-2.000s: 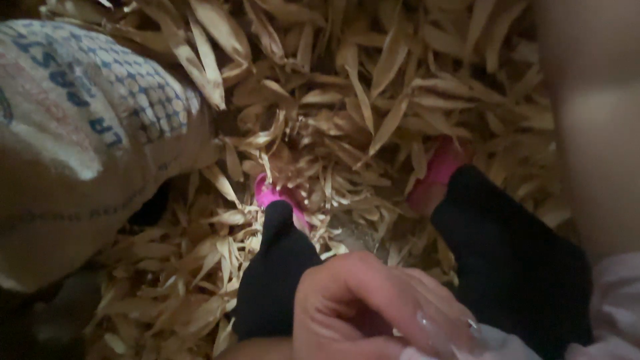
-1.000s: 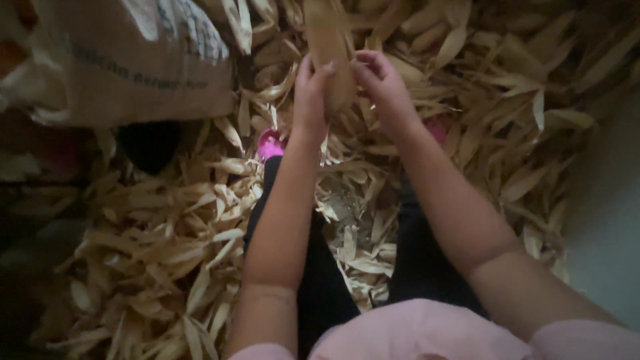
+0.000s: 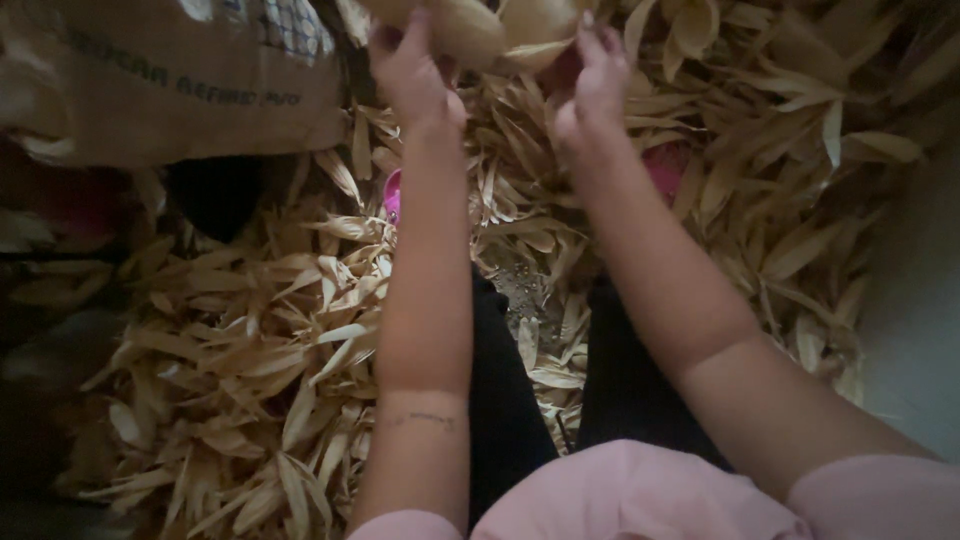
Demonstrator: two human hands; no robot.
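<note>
Near the top edge of the head view, my left hand [image 3: 416, 79] grips one side of a dry corn husk [image 3: 469, 34]. My right hand [image 3: 596, 82] pinches another husk leaf [image 3: 536, 54] to its right, and the leaves between the two hands are spread apart. The upper part of what I hold is cut off by the frame, so I cannot tell whether a cob is inside. Both hands are raised over a thick layer of loose dry husks [image 3: 247, 360].
A large woven sack [image 3: 202, 120] bearing writing stands at the upper left, a black object [image 3: 214, 195] beneath it. Pink shoes [image 3: 391, 196] show among the husks. A pale surface [image 3: 911, 337] lies along the right edge, and a patch of floor [image 3: 525, 289] shows between my legs.
Two seconds ago one hand was low near my lap. One second ago both hands were close together on an upright husk; now they are farther apart, with the husk leaves spread between them.
</note>
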